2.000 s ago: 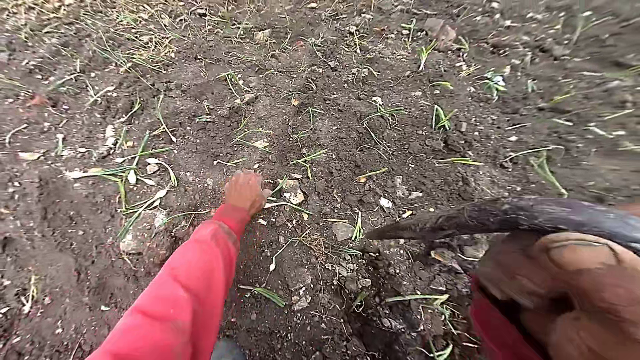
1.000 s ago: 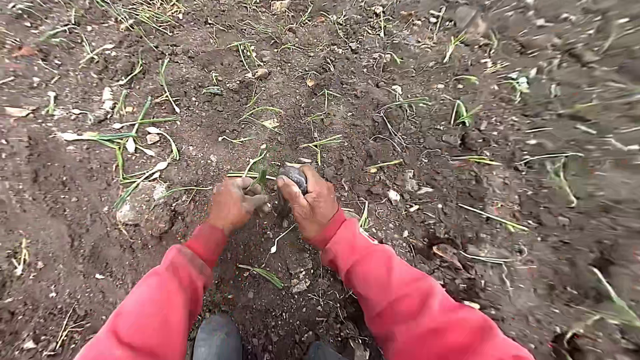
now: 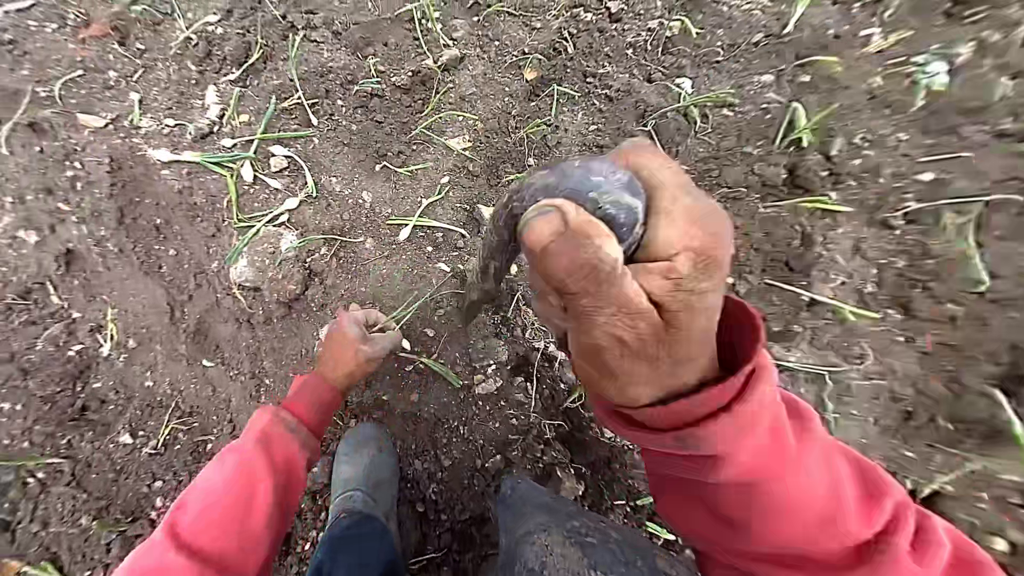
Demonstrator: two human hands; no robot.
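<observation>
My right hand (image 3: 640, 280) is raised over the soil, its fingers wrapped round a dark curved pointed tool, perhaps a horn (image 3: 580, 188); the tip points down toward the ground. Lower and to the left, my left hand (image 3: 360, 344) is near the ground and pinches a thin green onion seedling (image 3: 408, 310) between thumb and fingers. A loose seedling (image 3: 434, 370) lies just right of that hand. Above it, more seedlings (image 3: 424, 224) rest on the soil. A loose group of white-bulbed onion seedlings (image 3: 240, 164) lies at the upper left.
Below my hands are a grey rubber boot (image 3: 366, 468) and a second dark, muddy shape (image 3: 560, 532), seemingly the other boot. A pale stone (image 3: 248, 272) sits beside the seedling group. Small green plants (image 3: 802, 126) are scattered across the dark, lumpy soil (image 3: 184, 344) at the right.
My right hand has risen from the soil beside my left hand, still holding the curved tool. My left hand, bare-fingered at the ground two seconds ago, now pinches a seedling.
</observation>
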